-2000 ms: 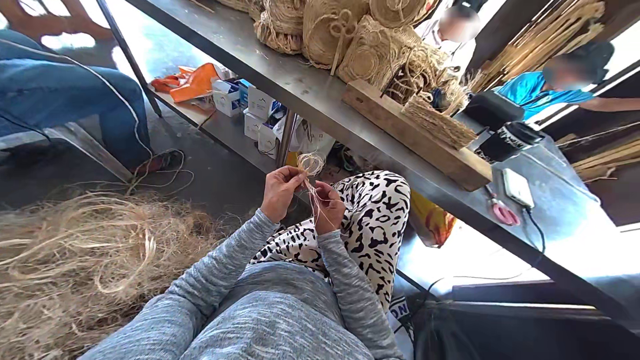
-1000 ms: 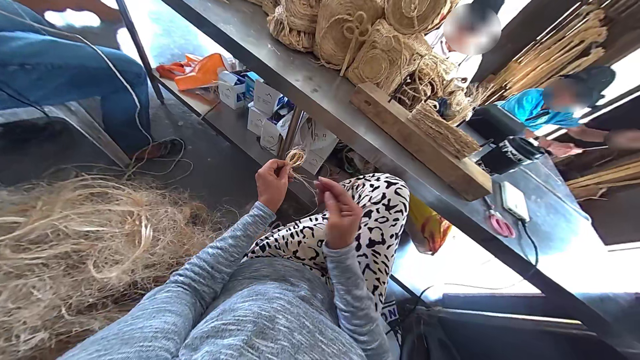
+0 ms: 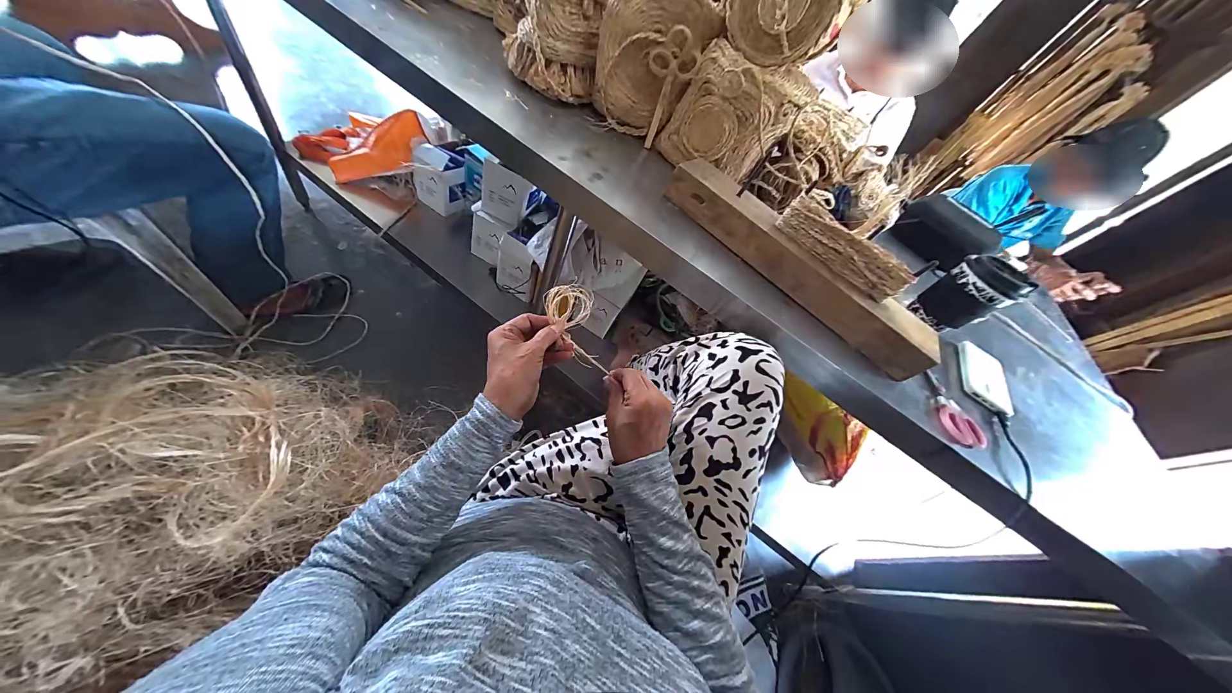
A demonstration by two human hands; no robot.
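Observation:
In the head view, my left hand (image 3: 525, 361) pinches a small looped bundle of pale plant fibre (image 3: 568, 305), whose loop stands up above the fingertips. My right hand (image 3: 635, 409), lower and to the right, grips a thin strand that runs down from the bundle. The two hands are apart above my patterned trousers. A large heap of loose, tangled fibre (image 3: 173, 500) lies to the left of my left sleeve. Rolled coils of fibre cord (image 3: 722, 125) stand on the metal table in front of me.
The metal table (image 3: 597, 173) bears a wooden block (image 3: 808, 274), pink-handled scissors (image 3: 958, 423), a white device (image 3: 984, 377) with a cable and a black cylinder (image 3: 977, 289). Small boxes (image 3: 505, 192) fill a lower shelf. One person sits at left; two others are beyond the table.
One second ago my right hand was raised apart from the bundle; now it grips a strand just below my left hand. The left hand still holds the looped bundle.

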